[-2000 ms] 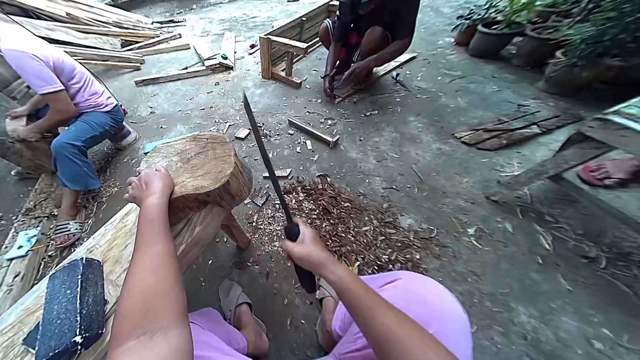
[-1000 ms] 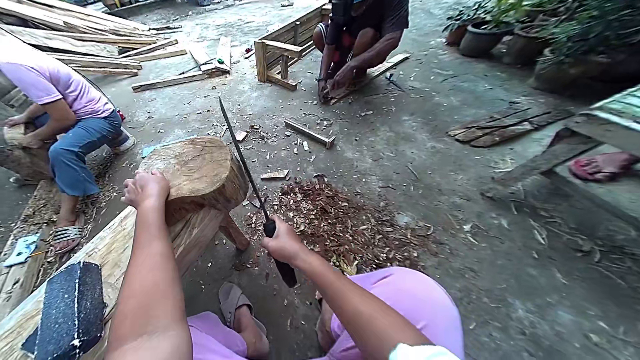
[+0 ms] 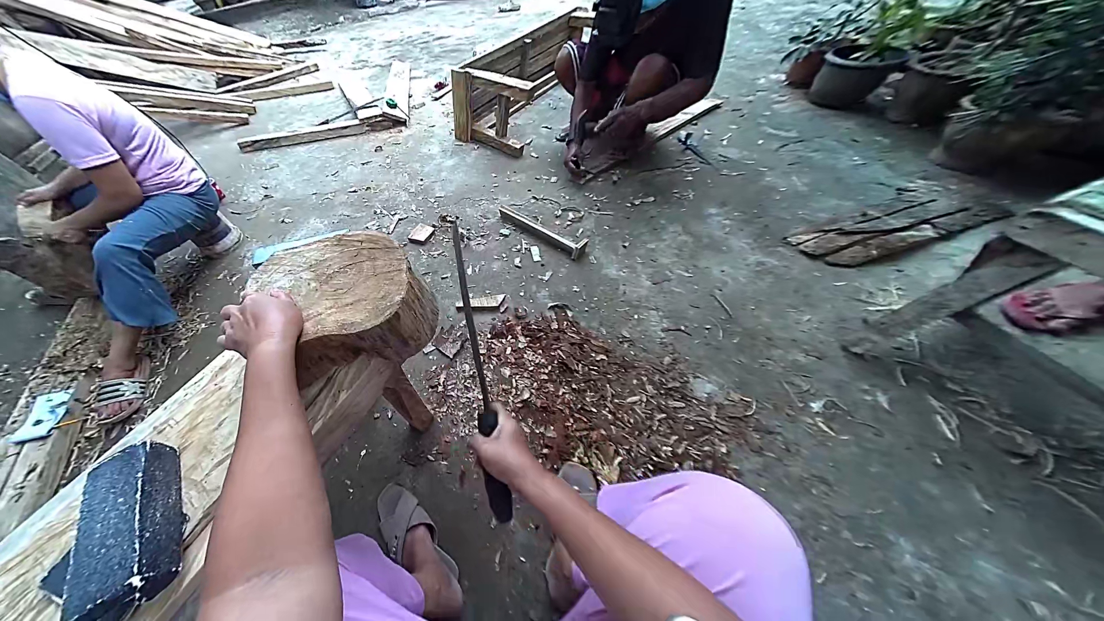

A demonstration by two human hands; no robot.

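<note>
A thick slab of wood (image 3: 345, 280) with a flat, rounded top rests on a rough timber bench (image 3: 203, 414). My left hand (image 3: 261, 323) grips the slab at its near left edge, fingers curled over the rim. Closed around the dark handle of a long, thin blade (image 3: 470, 328), my right hand (image 3: 503, 448) is over the floor to the right of the bench. The blade points up and away, beside the slab and apart from it. Whether it is a machete or another long blade, I cannot tell.
A dark abrasive-looking block (image 3: 125, 526) lies on the bench's near end. Wood chips (image 3: 604, 397) are heaped right of the bench. One person (image 3: 129, 172) sits at the left; another (image 3: 642, 78) squats ahead beside a wooden frame (image 3: 500, 82). A wooden stand (image 3: 975, 276) is at the right.
My right hand has moved left with the blade, which now stands closer to the slab and more upright. My left hand has stayed on the slab.
</note>
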